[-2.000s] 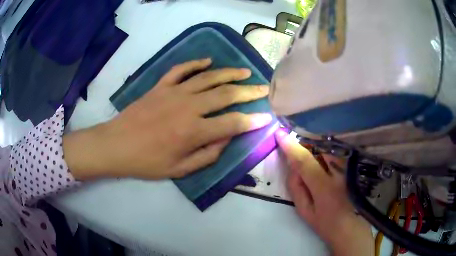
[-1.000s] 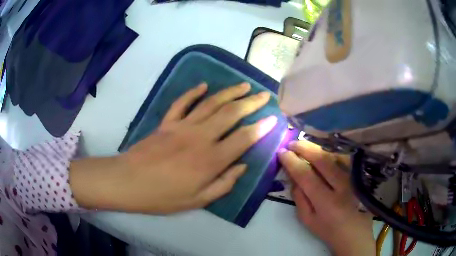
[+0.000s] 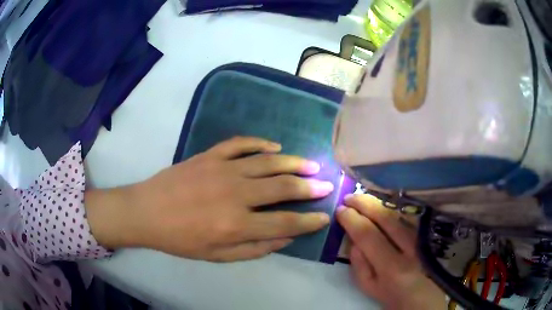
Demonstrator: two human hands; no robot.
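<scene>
A green-teal template (image 3: 260, 115) with rounded corners lies on a navy cloth piece (image 3: 192, 115), which shows as a rim around it. Its right edge is at the needle area under the sewing machine head (image 3: 448, 103), in bright violet-white light. The needle itself is hard to make out. My left hand (image 3: 224, 203) lies flat on the template, fingers apart and pointing at the needle area. My right hand (image 3: 387, 248) has its fingertips on the navy edge just below the light, partly behind the machine.
Fanned navy and grey cut pieces (image 3: 78, 66) lie at the upper left. More navy cloth (image 3: 272, 7) lies at the top. A lime-green bottle (image 3: 387, 21) stands behind the machine. Orange-handled snips (image 3: 472, 278) and red-handled snips (image 3: 495, 278) lie at the lower right, beside a black hose or cable (image 3: 445, 266).
The template and navy cloth have turned clockwise, so the right edge now runs nearly upright. My left hand has shifted lower over the template. My right hand has moved slightly down.
</scene>
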